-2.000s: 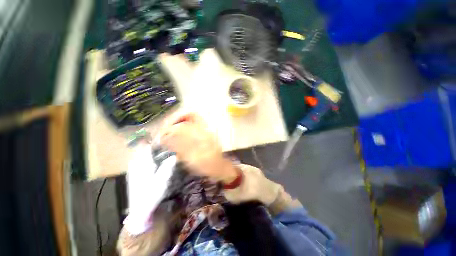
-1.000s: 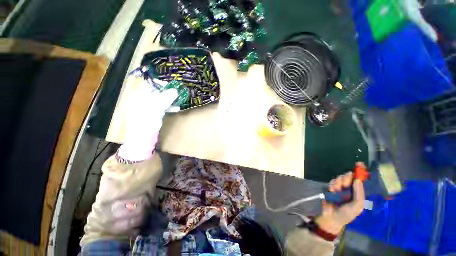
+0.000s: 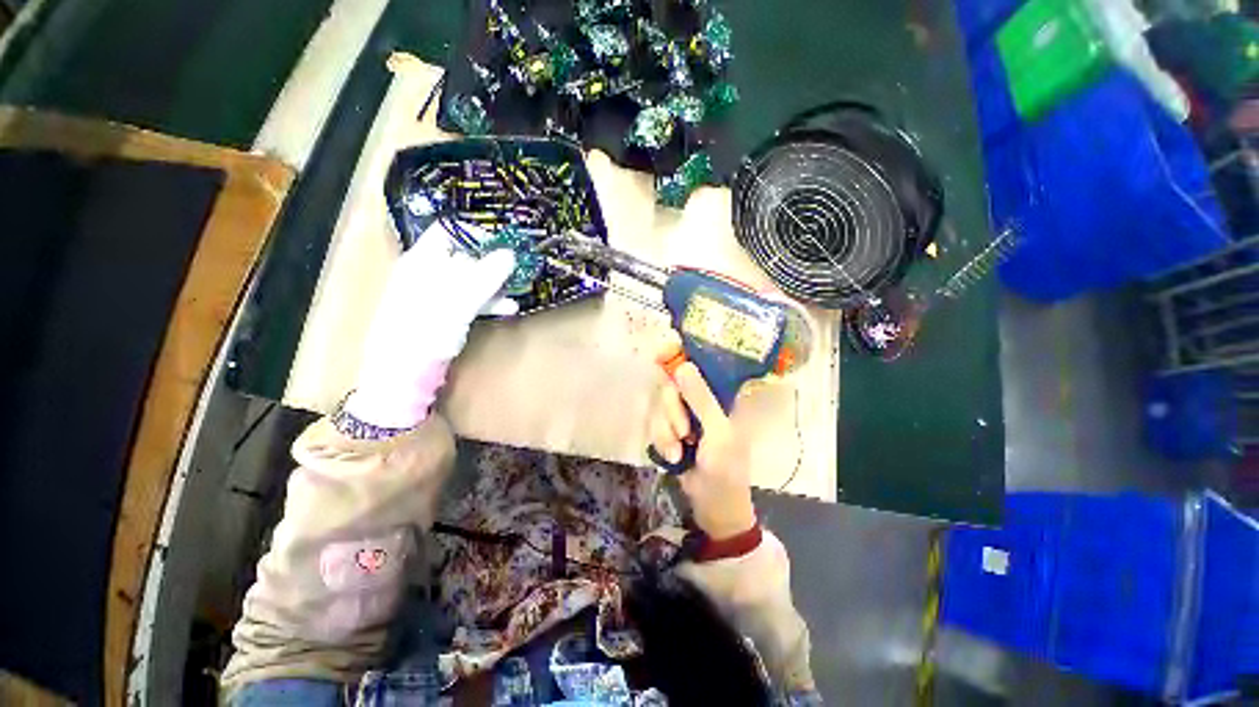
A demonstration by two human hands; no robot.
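Note:
My left hand [image 3: 431,318], in a white glove, holds a green circuit board [image 3: 516,260] over the front part of the dark parts tray [image 3: 602,221]. The tray holds a heap of dark cylinders with yellow stripes [image 3: 476,191]. My bare right hand [image 3: 707,439] grips the blue soldering gun [image 3: 729,329] with a yellow label. Its long metal nose points left and its tip is at the board. Whether the tip touches the board is hard to tell. My fingers partly hide the gun's handle.
A pile of boards [image 3: 608,62] lies on a black mat behind the tray. A round black fan [image 3: 815,221] stands at the back right, with a dark glossy lump [image 3: 877,329] and a thin silver coil [image 3: 983,263] beside it. Blue crates [image 3: 1091,594] are at right.
The soldering gun has moved from the right, off the board's edge, in to the circuit board. My left hand stays near the tray. The yellow tub no longer shows clearly behind the gun.

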